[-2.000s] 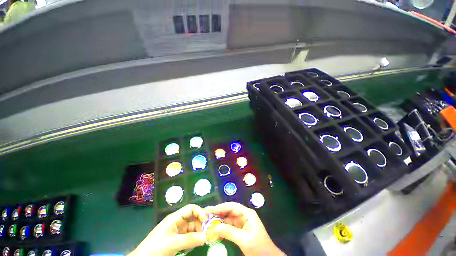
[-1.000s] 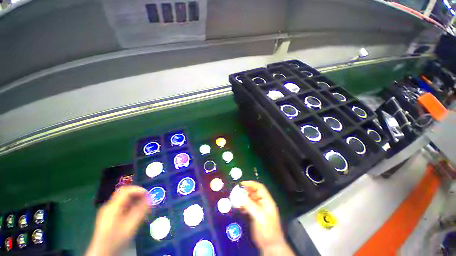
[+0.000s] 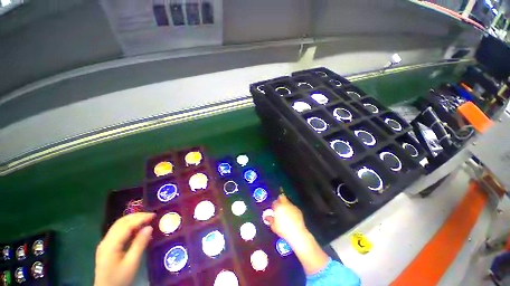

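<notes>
Glowing round display units in orange, blue and white sit one per pocket in a black module tray [image 3: 187,204] in front of me. A narrower lit tray with smaller-looking discs, such as this white one [image 3: 239,208], adjoins it on the right. My left hand [image 3: 124,246] is at the left edge of the module tray, fingers apart and empty. My right hand [image 3: 286,219] has its fingertips on a whitish disc [image 3: 268,216] in the right column of the right tray; whether it grips the disc is unclear.
A small black box [image 3: 114,202] with a red-pink tangle lies left of the trays. Tall stacked case trays [image 3: 313,162] stand at right, near a white machine [image 3: 386,246] with an orange strip. A side tray [image 3: 49,262] is far left. A grey partition [image 3: 268,28] runs behind.
My right hand has moved slightly down onto the disc at its tray's right column. My left hand has moved slightly left and down and its fingers are apart. Several discs have changed colour.
</notes>
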